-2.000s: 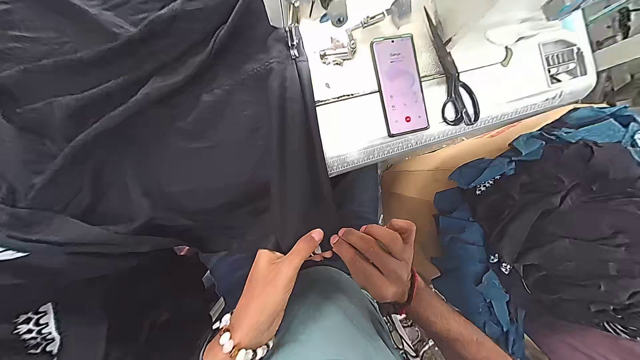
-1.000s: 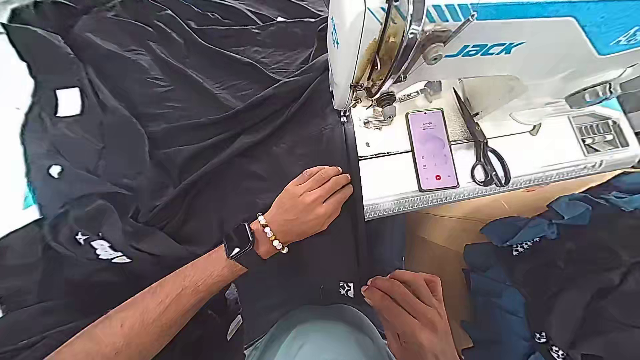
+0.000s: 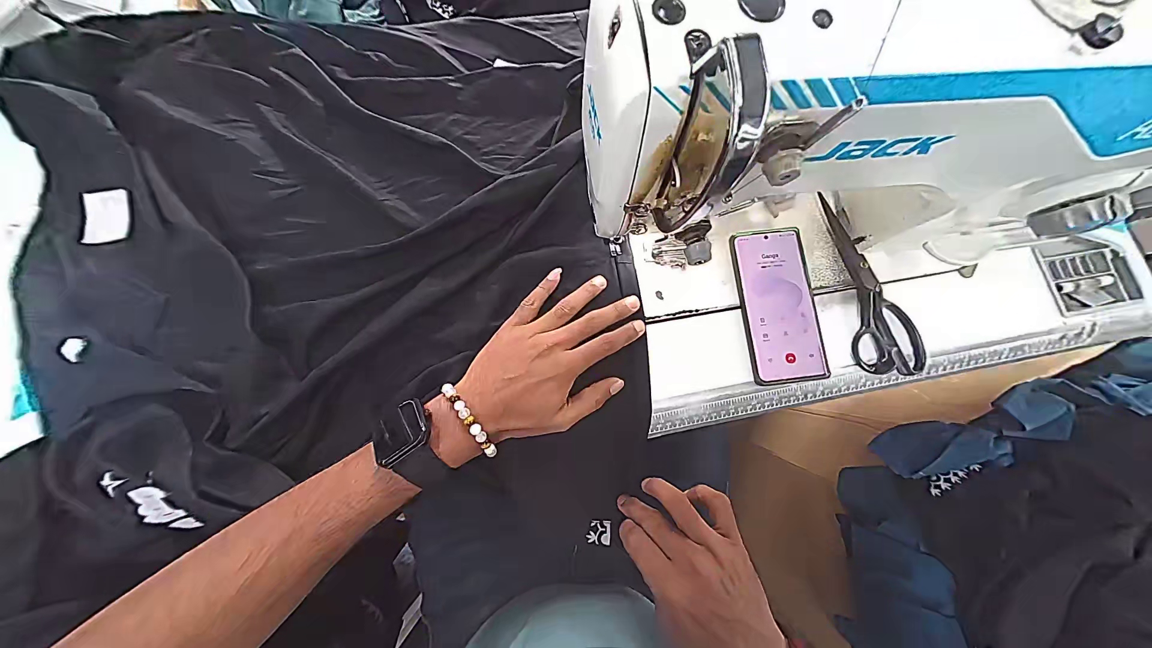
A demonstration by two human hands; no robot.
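Observation:
Black fabric (image 3: 360,207) spreads across the left and centre, its right edge running under the presser foot (image 3: 616,245) of a white and blue Jack sewing machine (image 3: 900,135). My left hand (image 3: 540,364) lies on this fabric with its fingers spread, the fingertips close to the edge in front of the presser foot. Nearer my lap, my right hand (image 3: 693,562) rests its curled fingertips at the fabric's edge, beside a small white printed motif (image 3: 598,533). Whether those fingers pinch the cloth cannot be told.
On the machine bed (image 3: 693,360) lie a smartphone (image 3: 781,306) with its screen lit and black-handled scissors (image 3: 873,306). A brown surface (image 3: 801,486) shows below the bed. Dark and blue cloth (image 3: 1017,522) is heaped at the lower right.
My left hand has moved from the fabric's near edge up toward the presser foot, and its fingers have spread. The view has shifted, showing more of the machine.

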